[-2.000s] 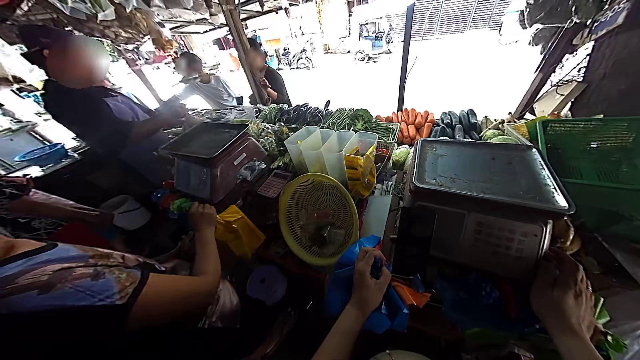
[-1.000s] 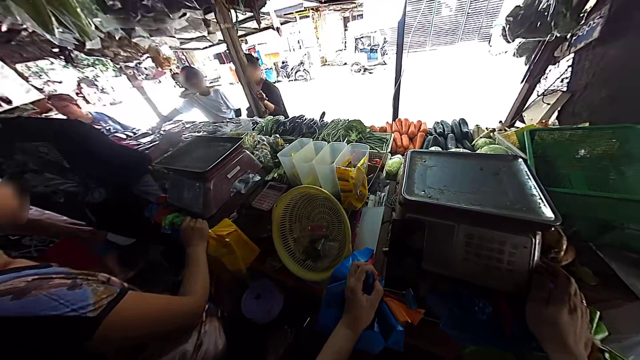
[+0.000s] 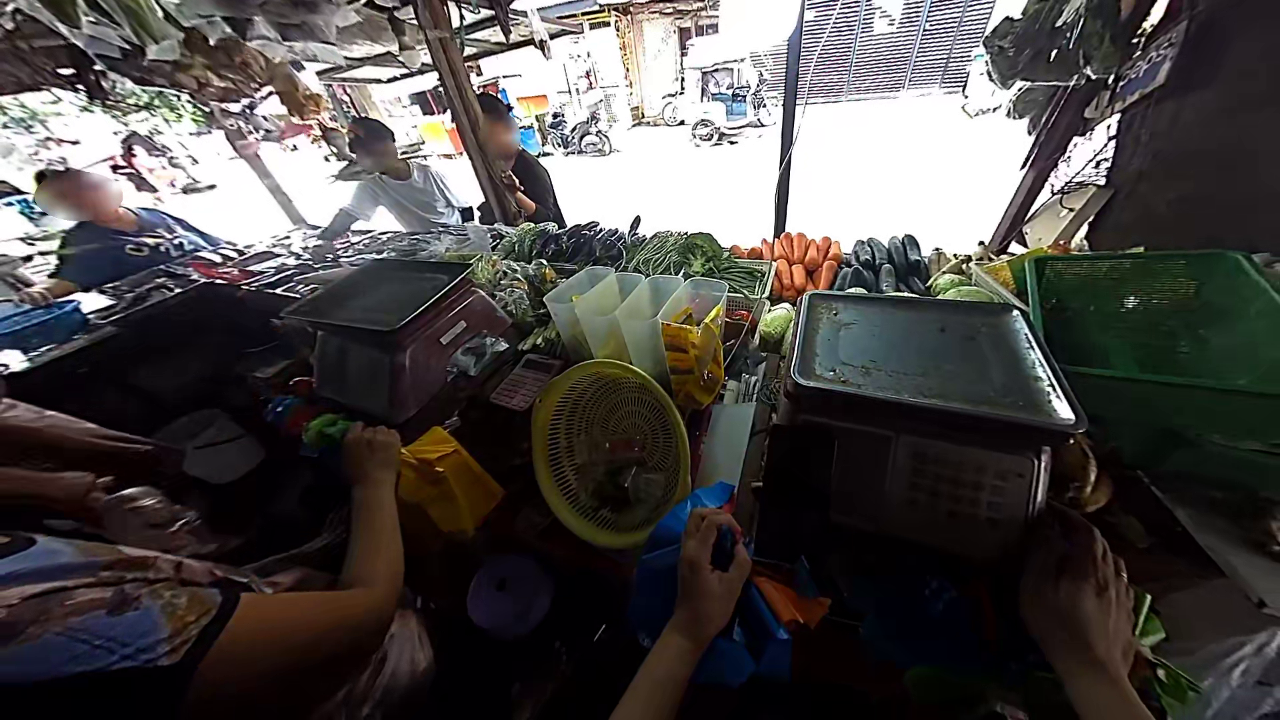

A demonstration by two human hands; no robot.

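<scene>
My left hand (image 3: 708, 575) is closed on a blue plastic bag (image 3: 665, 545) low in the middle of the head view, with a small dark object at its fingers that I cannot make out. An orange bag (image 3: 785, 598) lies just right of it. My right hand (image 3: 1078, 590) rests at the lower right corner of a weighing scale (image 3: 925, 480) with a metal tray; its fingertips are in shadow, so its grip is unclear. A yellow plastic basket (image 3: 612, 452) stands tilted above and left of my left hand.
A co-worker's hand (image 3: 370, 455) is at the left beside a yellow bag (image 3: 445, 480). Behind are a second scale (image 3: 395, 340), a pink calculator (image 3: 525, 382), clear plastic containers (image 3: 640, 315), carrots (image 3: 800, 262) and a green crate (image 3: 1160, 320). People stand beyond the stall.
The person in dark clothes at the left has moved out of the way, and a person behind the stall's far left side now shows. Both my hands stay in about the same places.
</scene>
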